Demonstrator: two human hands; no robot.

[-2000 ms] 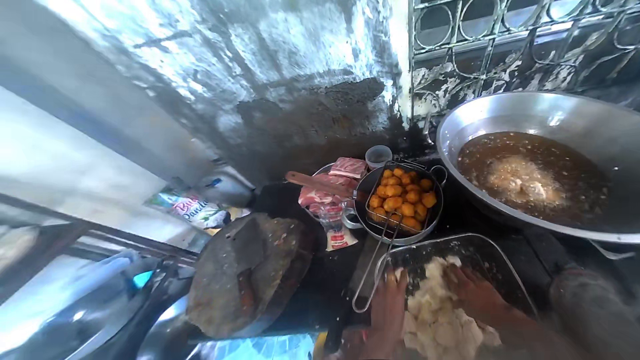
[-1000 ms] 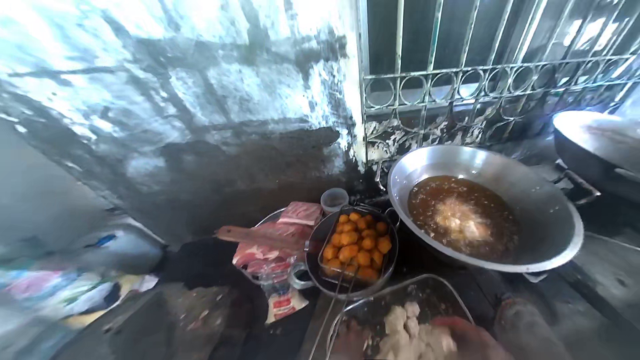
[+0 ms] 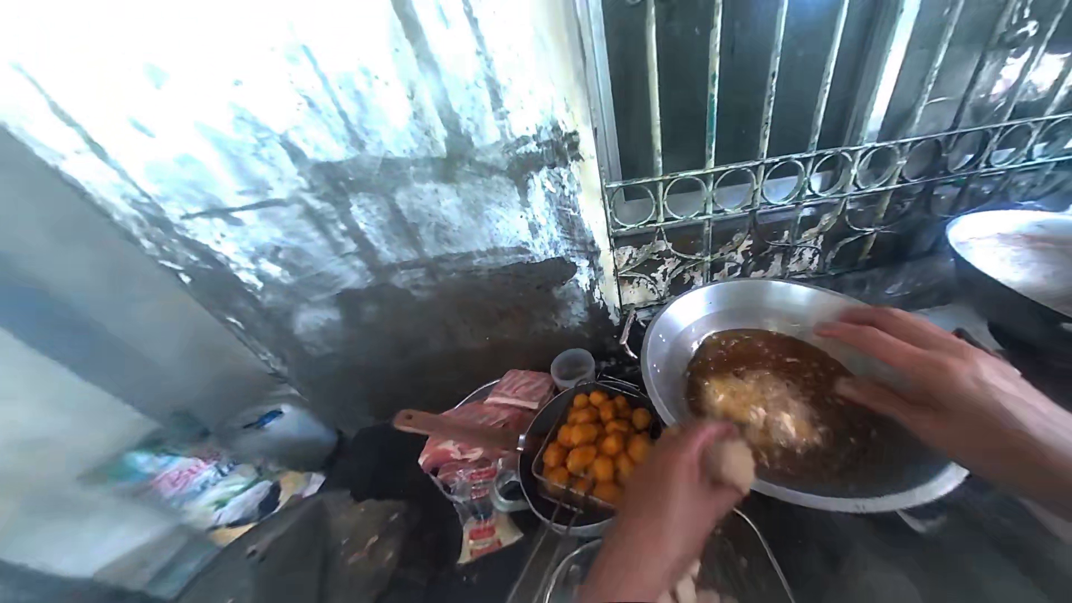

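My left hand (image 3: 678, 494) is closed on a pale, coated food piece (image 3: 730, 463) at the near left rim of a large metal wok (image 3: 695, 310). Over the wok's right side is my right hand (image 3: 930, 360), its fingers apart and nothing seen in it. Brown oil (image 3: 737, 343) fills the wok's bottom, and pale food (image 3: 775, 410) fries there amid bubbles. Below my left hand, partly hidden by it, lies a clear tray (image 3: 766, 553) with pale pieces. Orange fried balls (image 3: 586, 444) fill a wire basket over a dark pan, left of the wok.
Left of the balls are raw meat slabs (image 3: 477, 419), a wooden handle (image 3: 452, 429), a plastic packet (image 3: 486, 532) and a clear cup (image 3: 573, 367). A second wok (image 3: 1017, 260) stands at far right. A metal window grille (image 3: 754, 188) and stained wall (image 3: 435, 226) rise behind.
My hands, both in the clear tray two seconds ago, are now up at the wok, the left with a pale piece in it. The view has swung toward the wall and grille.
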